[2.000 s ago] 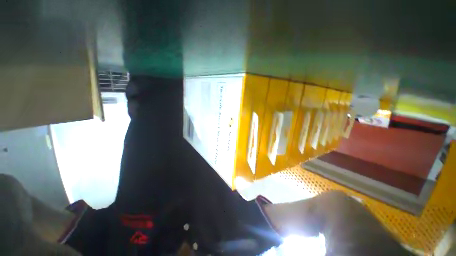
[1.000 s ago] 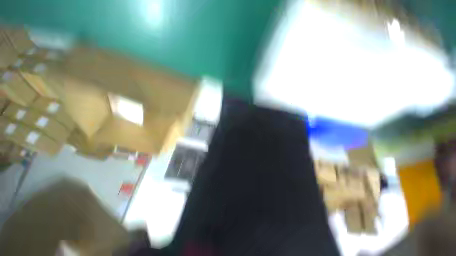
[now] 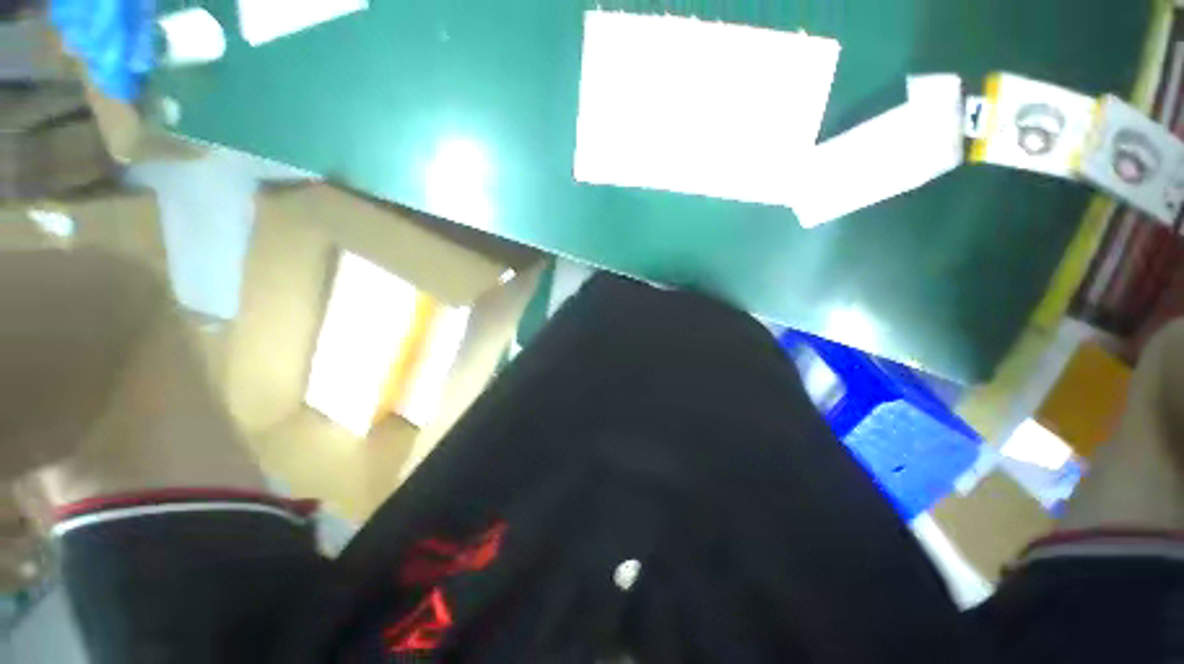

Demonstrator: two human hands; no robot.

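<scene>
A white block of grouped retail boxes [image 3: 705, 110] lies on the green bench [image 3: 519, 143]. A shorter white row [image 3: 883, 153] lies at an angle against its right side. Two single boxes with round pictures, one of them a white and yellow box [image 3: 1035, 126], lie at the bench's right end. An open brown carton [image 3: 266, 376] stands beside the bench, left of my body, with white boxes [image 3: 361, 340] inside showing a yellow-orange side. My bare forearms show at the left and right edges, the left one blurred. Both hands are out of the picture.
A blue plastic stool [image 3: 909, 454] stands below the bench's front edge at right. A dark red surface with a yellow edge [image 3: 1071, 266] is at far right. A white roll [image 3: 191, 36], a blue thing and a white sheet [image 3: 299, 13] are at upper left.
The view has swung and pulled back. The close row with yellow-orange sides and tabs is no longer in front of me. The bench top and the inside of the carton now show more sharply.
</scene>
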